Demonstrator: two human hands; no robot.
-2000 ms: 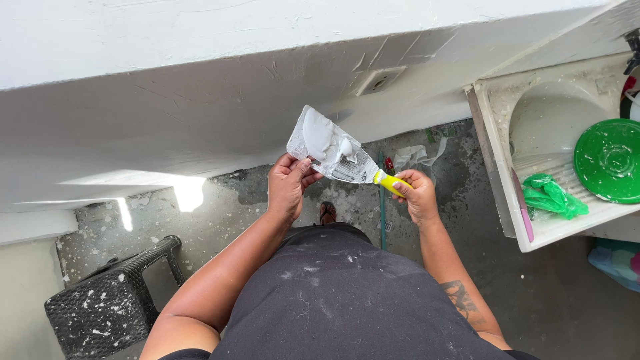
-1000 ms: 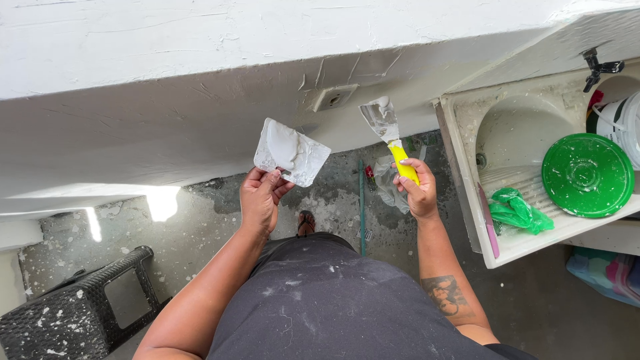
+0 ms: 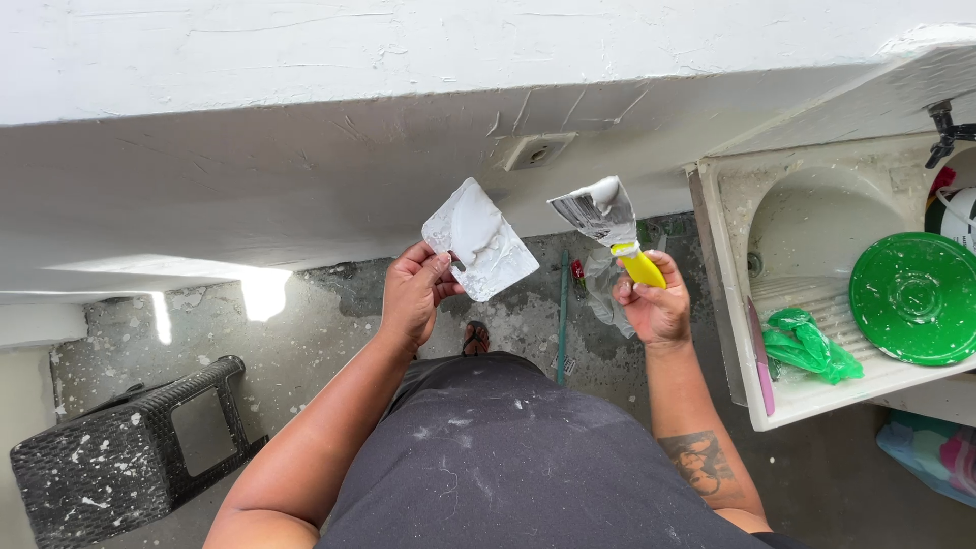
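My left hand (image 3: 418,293) holds a flat rectangular plate (image 3: 480,240) by its lower left edge, with the thumb on top. A thick smear of white filler paste (image 3: 474,225) lies on the plate. In my right hand (image 3: 657,301) is a putty knife by its yellow handle (image 3: 642,265). Its wide metal blade (image 3: 598,210) points up and left and carries white paste near the upper corner. Plate and blade are apart, both in front of the grey lower face of the wall.
Ahead runs a white wall ledge (image 3: 305,46), with a socket box (image 3: 540,152) below. At right, a sink (image 3: 808,393) holds a green lid (image 3: 915,297), a green plastic bag (image 3: 812,347) and a white bucket (image 3: 961,217). A paint-spattered black stool (image 3: 91,473) stands lower left.
Two seconds ago the putty knife's blade lay over the plate. The two then came apart, and the blade has since turned further left. The plate has tilted in my left hand.
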